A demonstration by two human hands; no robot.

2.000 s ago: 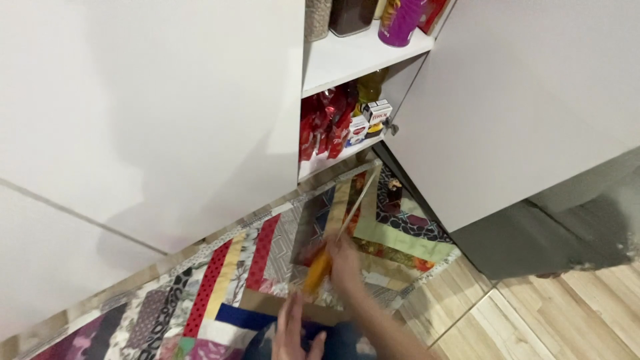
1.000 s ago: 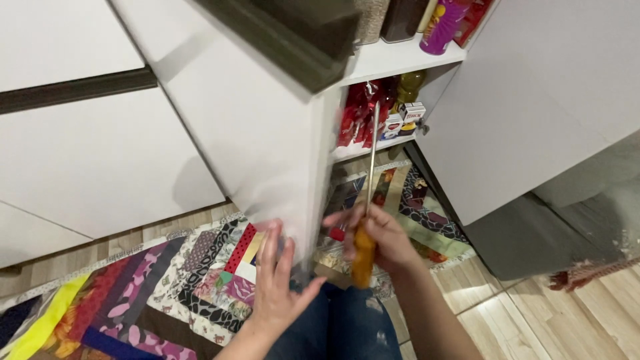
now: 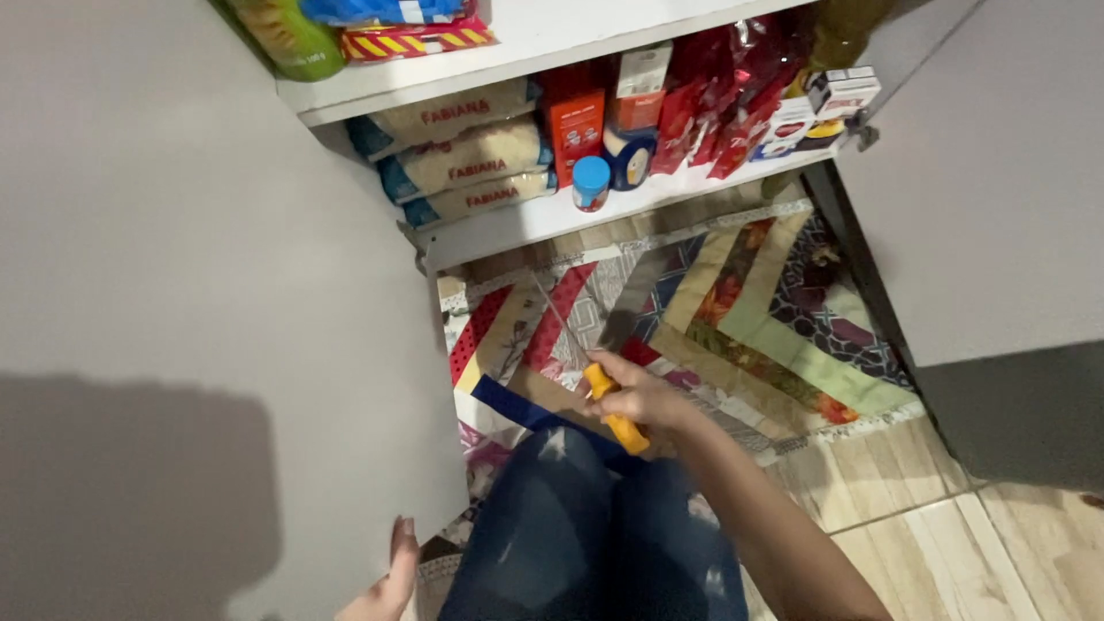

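Observation:
My right hand (image 3: pixel 634 397) is closed around the yellow-orange handle of a screwdriver (image 3: pixel 623 424), whose long thin metal shaft points up and left over the patchwork rug. My left hand (image 3: pixel 390 578) is at the lower edge of the left white cabinet door (image 3: pixel 345 345), partly cut off by the frame; its fingers are close to the door's edge, and I cannot tell how firmly they hold it. The left door stands open, with a metal hinge (image 3: pixel 416 246) at the shelf's left end. The right white door (image 3: pixel 992 190) is open too, with another hinge (image 3: pixel 865 136).
The bottom shelf (image 3: pixel 517 220) holds stacked bags of grain (image 3: pixel 474 159), a blue-lidded jar (image 3: pixel 591 183), red packets (image 3: pixel 716 103) and small boxes (image 3: pixel 841 90). A green container (image 3: pixel 293 43) stands above. The patchwork rug (image 3: pixel 750 336) lies over wood-look floor tiles (image 3: pixel 914 517). My knees are below the screwdriver.
The left door has swung open, exposing more of the shelves. The screwdriver, pointing up toward the red packets a second ago, now points up and left above the rug. My left hand has moved lower left.

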